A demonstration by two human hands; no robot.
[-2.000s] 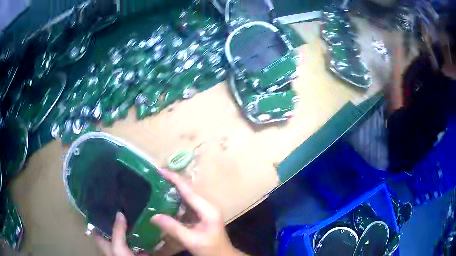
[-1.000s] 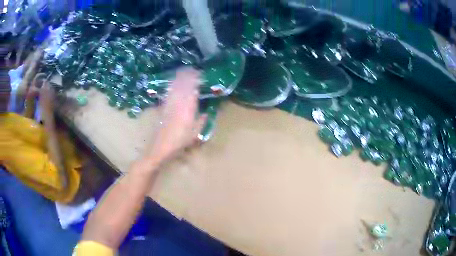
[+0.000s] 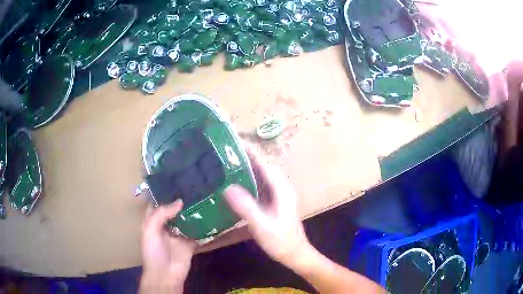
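Note:
A glossy green body shell (image 3: 198,166) with a silver rim and a dark middle is held at the board's near edge, its rounded end pointing away. A small silver knob sticks out at its left side. My left hand (image 3: 163,244) grips its near left end, thumb on the green part. My right hand (image 3: 269,212) grips its right side, thumb on top and fingers around the edge. The fingers under the shell are hidden. A small pale-green oval piece (image 3: 269,128) lies on the tan board (image 3: 92,195), with brownish crumbs and stains around it.
A heap of small green parts with silver spots (image 3: 189,43) spans the back. More green shells lie at the left (image 3: 50,92) and back right (image 3: 381,54). A blue crate (image 3: 373,258) with shells stands below at right. A person's arm (image 3: 510,109) shows at the right edge.
The view swung left and back. The hand that reached to the shells at the back is now at the near edge, and both hands hold a green shell.

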